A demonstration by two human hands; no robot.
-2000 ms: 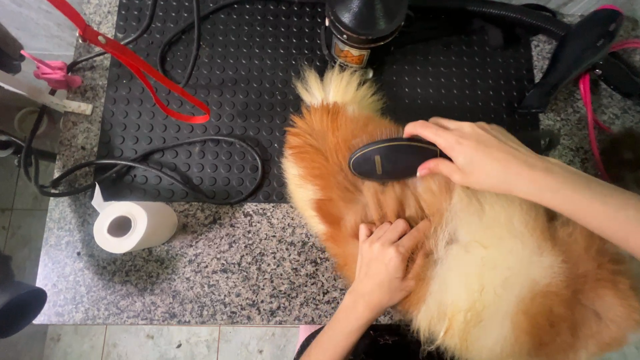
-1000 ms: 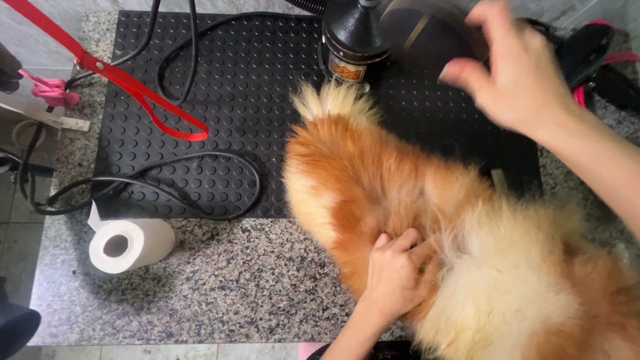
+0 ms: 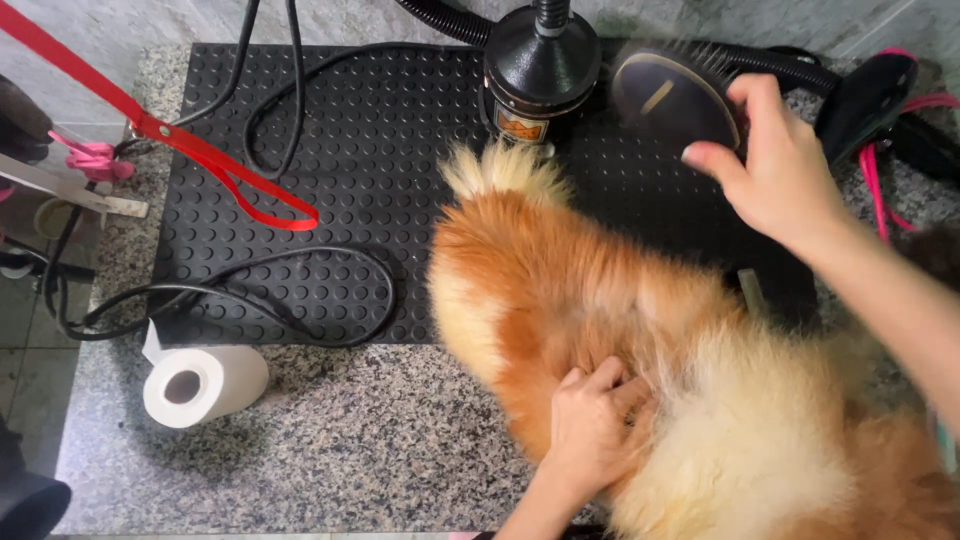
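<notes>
An orange and cream long-haired animal, seemingly a dog (image 3: 585, 277), lies or stands across the granite table and its black studded rubber mat (image 3: 360, 202); its head is not visible. My left hand (image 3: 600, 424) presses into the coat on its side, fingers curled in the fur. Above the mat at the upper right, my right hand (image 3: 780, 161) grips a dark oval grooming brush (image 3: 671, 97), its back toward me, slightly blurred and apart from the fur. A pale, flat strip (image 3: 751, 294), perhaps a comb or handle, shows behind the animal's back.
A black pet dryer (image 3: 541, 71) with a ribbed hose (image 3: 450, 21) stands at the mat's back. A red strap (image 3: 259, 187) hangs at left above a looped black cable (image 3: 300, 251). A white paper roll (image 3: 206, 384) lies front left. A black tool (image 3: 866, 101) and pink cord (image 3: 870, 187) are at right.
Two seconds ago the brush was on the animal's coat; my right hand has lifted it off and away toward the back of the table. My left hand stays on the fur.
</notes>
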